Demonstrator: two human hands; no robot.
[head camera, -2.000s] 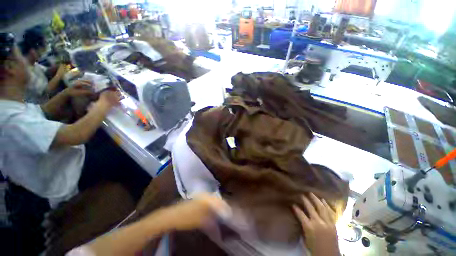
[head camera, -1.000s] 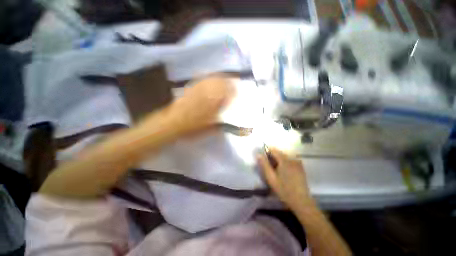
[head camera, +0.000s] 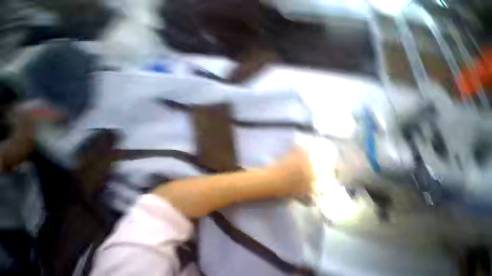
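Note:
The frame is strongly blurred. A broad pale panel (head camera: 264, 102) lies across the middle, with narrow brown strips (head camera: 251, 244) across it and a brown rectangle (head camera: 214, 135) on it. My left hand (head camera: 299, 171) is over the panel's right part, beside the bright lamp spot; its fingers are lost in glare and blur, so its grip cannot be told. My right hand is not visible. The white sewing machine (head camera: 399, 135) with a blue stripe stands at the right; its needle area is blurred.
Dark-brown cloth (head camera: 216, 24) is heaped behind the panel. An orange object (head camera: 477, 75) shows at the upper right. Part of another person's arm (head camera: 19, 140) shows at the left edge. The white table (head camera: 361, 253) extends at the lower right.
The view has shifted, so panel and machine appear further right and lower. My left hand now appears nearer the lamp spot. My right hand has gone from sight.

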